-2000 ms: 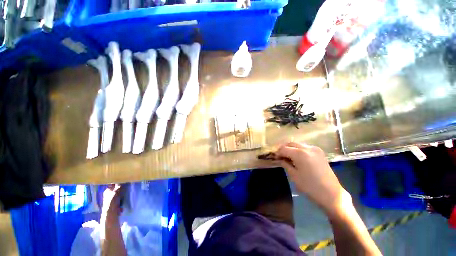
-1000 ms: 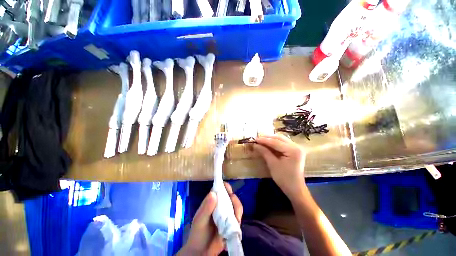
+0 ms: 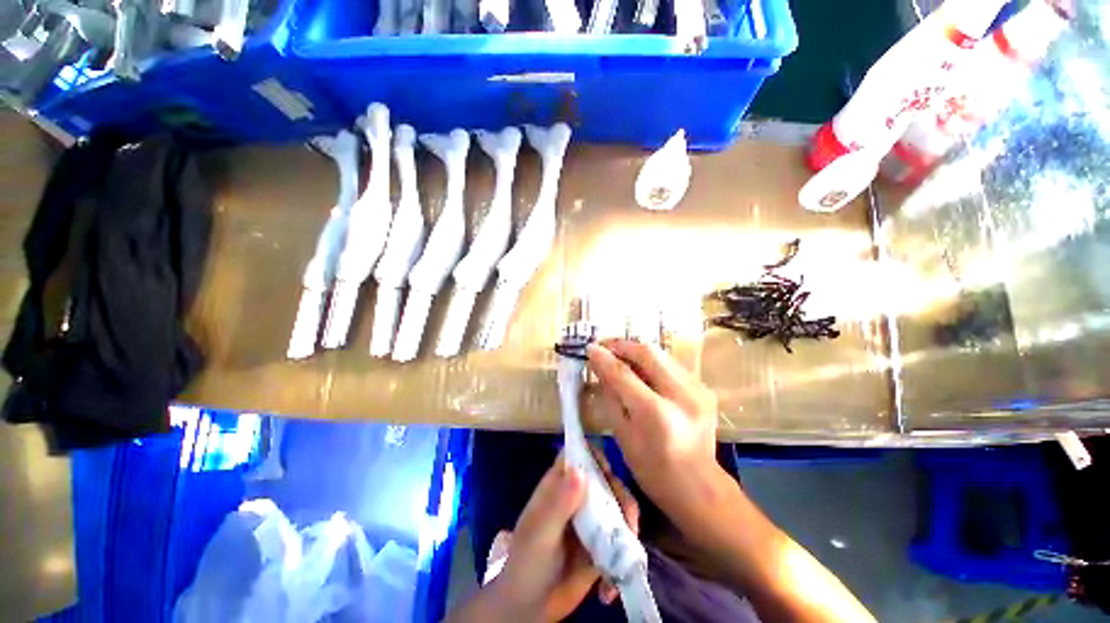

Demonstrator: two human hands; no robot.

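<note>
My left hand (image 3: 554, 529) is closed around the middle of a pale grey moulded part (image 3: 596, 517), whose toothed end points away from me over the bench edge. My right hand (image 3: 663, 408) pinches a thin black strip (image 3: 572, 349) at that toothed end; the strip lies across it. Whether it is seated cannot be told. A tangled pile of black strips (image 3: 775, 310) lies right of my right hand. Several pale grey parts (image 3: 457, 243) lie side by side on the bench at the left. The work pad is washed out by glare.
A small white glue bottle (image 3: 663, 177) stands behind. Large white bottles with red caps (image 3: 901, 91) are at the back right, beside a shiny clear sheet (image 3: 1022, 243). Blue crates (image 3: 609, 97) line the back. Black cloth (image 3: 116, 292) lies left; a blue crate (image 3: 353, 487) with plastic film is below.
My left hand has come from the crate at lower left with a pale part. My right hand has moved the black strip left onto its toothed end. The view has shifted slightly.
</note>
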